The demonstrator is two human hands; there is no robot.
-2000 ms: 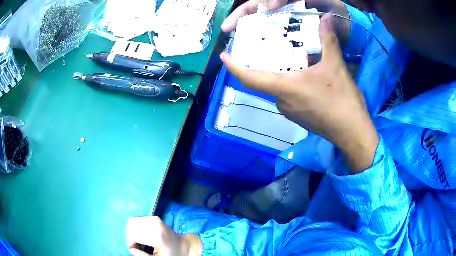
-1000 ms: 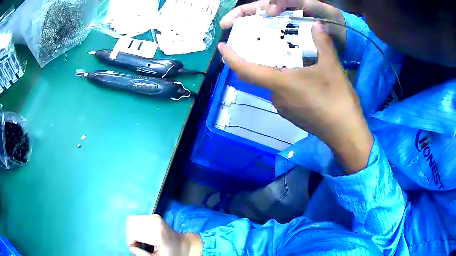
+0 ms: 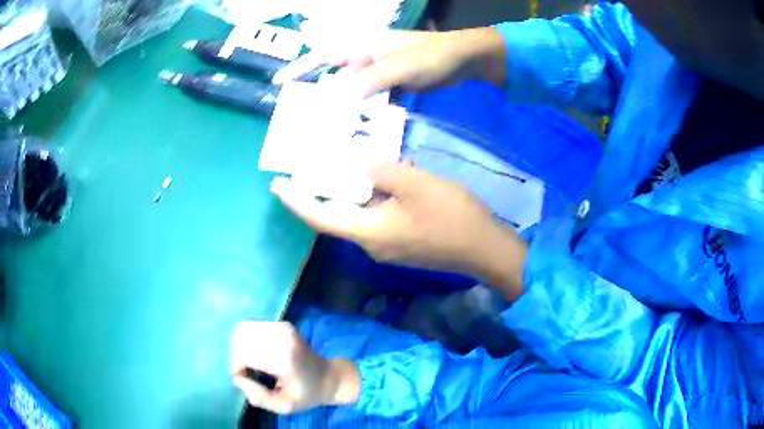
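My right hand (image 3: 281, 369), as it appears, is at the bottom left by the bench edge, closed around a small dark thing (image 3: 260, 378) that is too unclear to name. My left hand is not in view. A neighbouring worker's two hands hold a white plastic housing (image 3: 322, 142) with small dark parts, over the bench edge. Their upper hand (image 3: 419, 59) covers its top side and their lower hand (image 3: 419, 222) supports its bottom side. The housing is overexposed and blurred.
Two black electric screwdrivers (image 3: 222, 88) lie behind the housing on the green bench (image 3: 167, 276), beside white parts. Two tiny pieces (image 3: 162, 189) lie mid-bench. A bag of black parts (image 3: 42, 186) is at the left. A blue crate (image 3: 544, 138) is beside the bench.
The view has shifted and blurred. The neighbour's hands have moved the housing left and down, from above the crate to the bench edge. My right hand stays closed.
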